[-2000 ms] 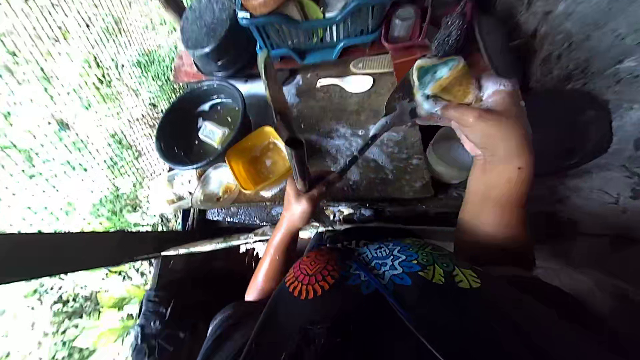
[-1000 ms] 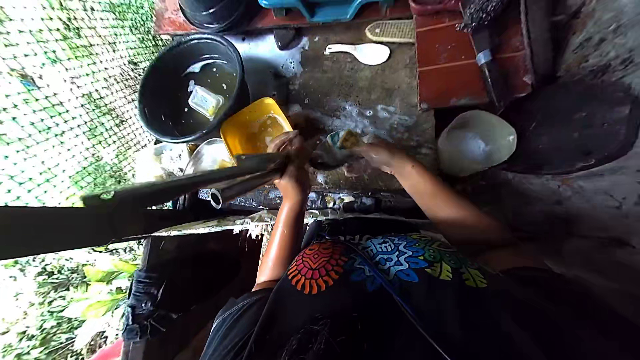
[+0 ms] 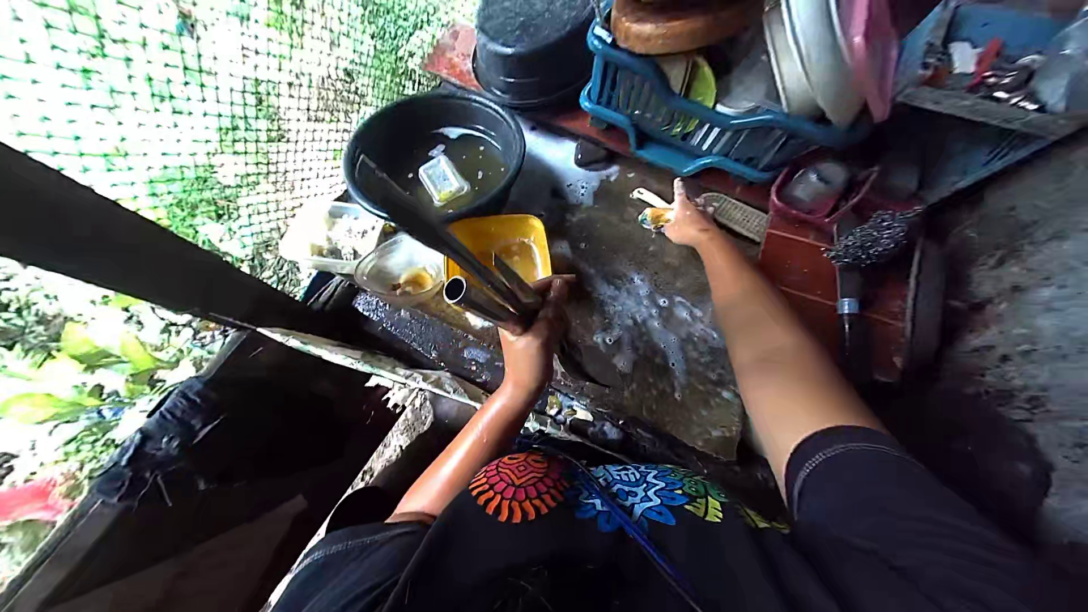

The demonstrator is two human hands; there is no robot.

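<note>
My left hand [image 3: 535, 327] is closed around several long dark metal utensils [image 3: 476, 268], one with a hollow tube end, in front of a yellow plastic tub [image 3: 531, 242]. My right hand [image 3: 687, 223] reaches out over the wet, soapy slab [image 3: 680, 340] and holds a yellow sponge [image 3: 656, 218]. Just beyond its fingers, a white spoon [image 3: 650, 197] lies partly hidden beside a scrub brush [image 3: 735, 216]. What the far ends of the utensils are, I cannot tell.
A black basin [image 3: 361, 136] of cloudy water holds a clear container [image 3: 443, 179]. Clear plastic containers [image 3: 327, 238] stand at left. A blue dish rack [image 3: 663, 144] is at the back; a wire scourer [image 3: 875, 238] lies right, near a red caddy [image 3: 778, 200]. Netting borders the left.
My right hand has moved away from my left hand, out to the spoon and brush, with the sponge. The utensils remain in my left hand. The view has shifted.
</note>
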